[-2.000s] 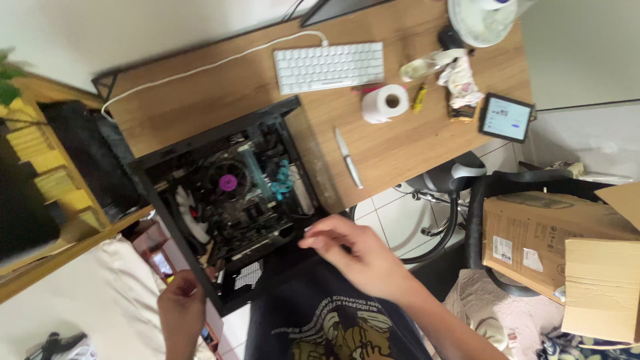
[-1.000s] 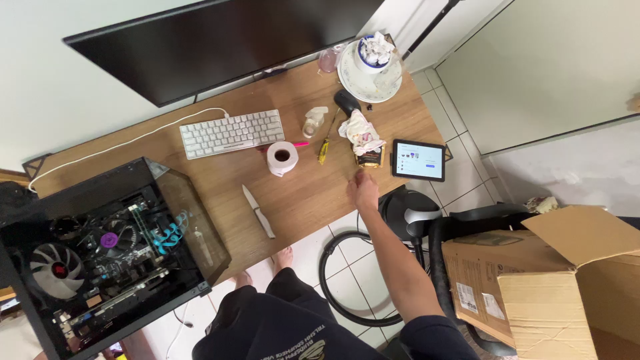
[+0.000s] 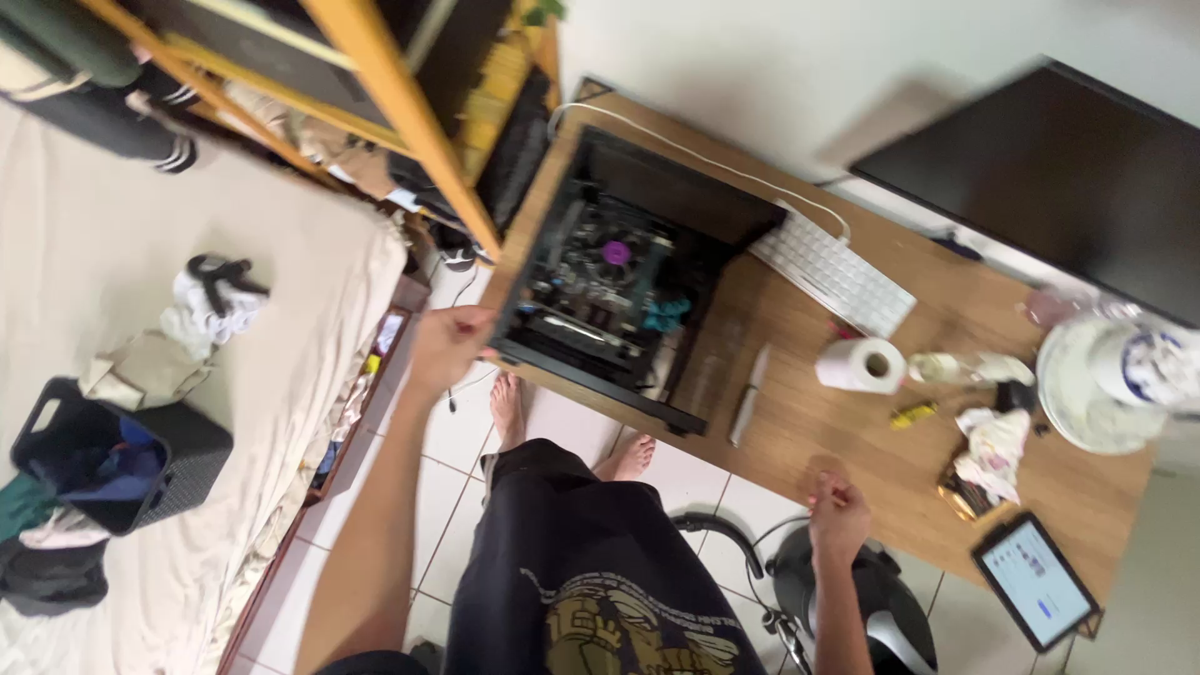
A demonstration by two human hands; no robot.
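A black computer case (image 3: 600,375), its inside exposed, lies on the wooden desk (image 3: 806,469). In it show a circuit board, a purple round part (image 3: 616,253) and a teal bundle (image 3: 667,314). My left hand (image 3: 452,347) is at the case's lower left corner, fingers bent; whether it grips the case is unclear. My right hand (image 3: 837,511) is over the desk's front edge, blurred, with fingers curled; I cannot tell whether it holds anything small. Between the case and a white paper roll (image 3: 858,366) lies a knife (image 3: 750,396).
A white keyboard (image 3: 839,272) and a monitor (image 3: 1041,178) are behind. Toward the right are a yellow tool (image 3: 913,415), crumpled tissue (image 3: 994,450), a plate (image 3: 1078,403) and a tablet (image 3: 1036,581). A vacuum cleaner (image 3: 844,600) stands on the floor; a shelf frame (image 3: 412,141) rises at left.
My right hand was by the tissue one second ago and is now further left, at the desk's front edge. My left hand, out of view then, is at the case. The view has swung left.
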